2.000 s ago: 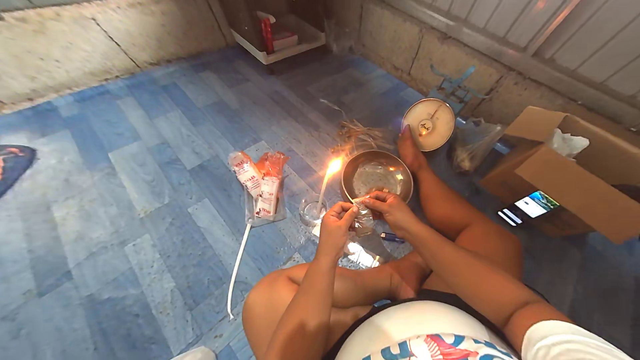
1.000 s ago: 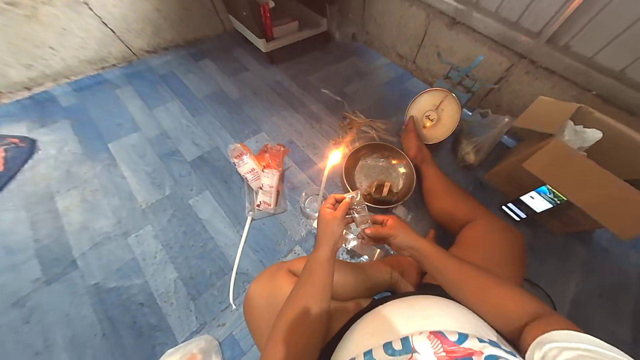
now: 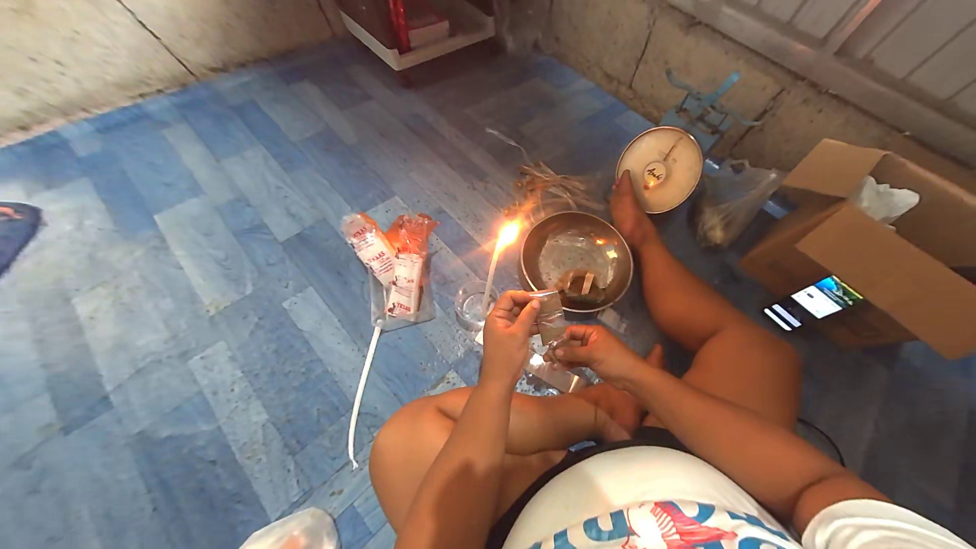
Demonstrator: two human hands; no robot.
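Note:
My left hand [image 3: 512, 328] pinches the upper end of a small clear plastic sachet [image 3: 550, 314]. At its lower end are the closed fingers of my right hand [image 3: 593, 352]. Just beyond my left hand a lit white candle [image 3: 493, 263] stands in or against a clear glass [image 3: 474, 305]. A metal bowl [image 3: 536, 263] lies beyond the sachet, with small brownish pieces [image 3: 585, 285] in its near side. Clear plastic pieces [image 3: 553, 375] lie on the floor below my hands.
Printed packets in clear plastic [image 3: 406, 278] and a white cord [image 3: 364, 396] lie to the left. A round lid [image 3: 679, 169] rests by my foot, beside a plastic bag [image 3: 738, 200]. At right are an open cardboard box [image 3: 877, 252] and a lit phone [image 3: 816, 301]. Dry strips [image 3: 550, 185] lie behind the bowl.
Two seconds ago my fingertips were close together at the bowl's near edge; now they are apart with the sachet between them. The brownish pieces show in the bowl now and one second ago.

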